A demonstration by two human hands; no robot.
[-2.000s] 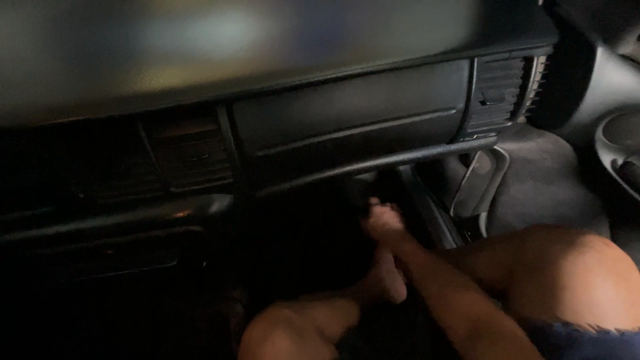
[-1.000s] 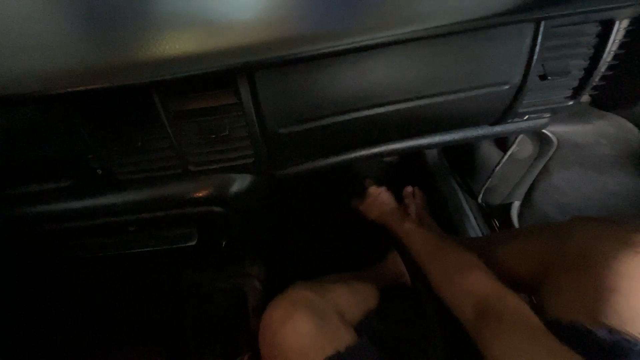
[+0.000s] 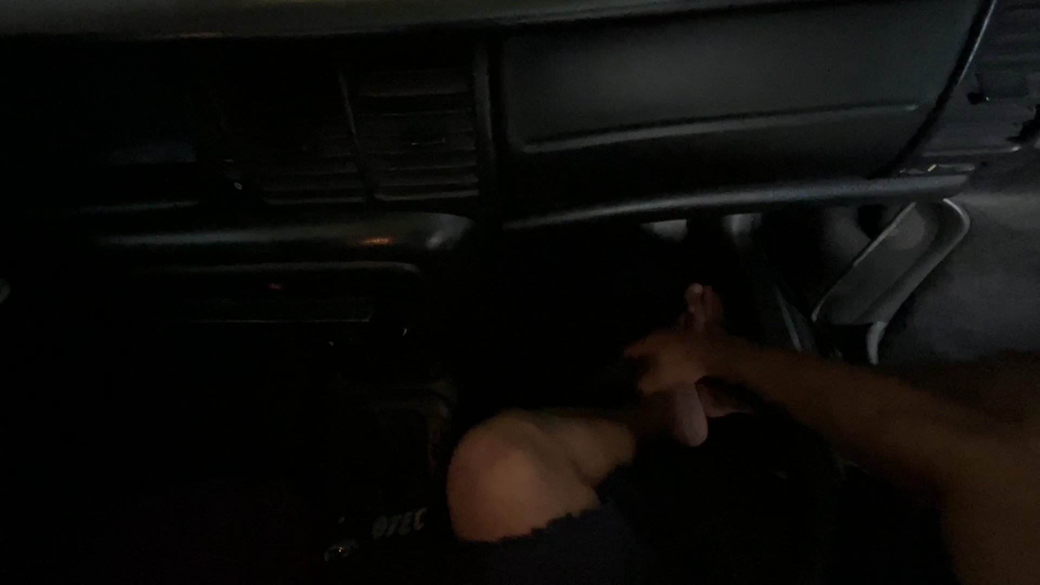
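Observation:
In the dark footwell, my right hand (image 3: pixel 670 357) reaches down from the right beside my bare foot (image 3: pixel 691 414). Its fingers fade into shadow, so whether they hold anything cannot be seen. The foot's heel shows just under the hand, and what look like toes show just above it. My bent knee (image 3: pixel 512 479) is at the lower middle, at the edge of dark frayed shorts (image 3: pixel 569 544). My left hand is not in view.
A car's glove box (image 3: pixel 715 89) spans the upper right over the footwell. Air vents (image 3: pixel 414 138) are left of it, another vent (image 3: pixel 991 89) at the far right. A door pocket (image 3: pixel 894 268) lies at the right. Below the centre vents, the console (image 3: pixel 276 309) is mostly in darkness.
The scene has grown darker. My right hand has moved lower, from near the toes towards the heel. The view has shifted.

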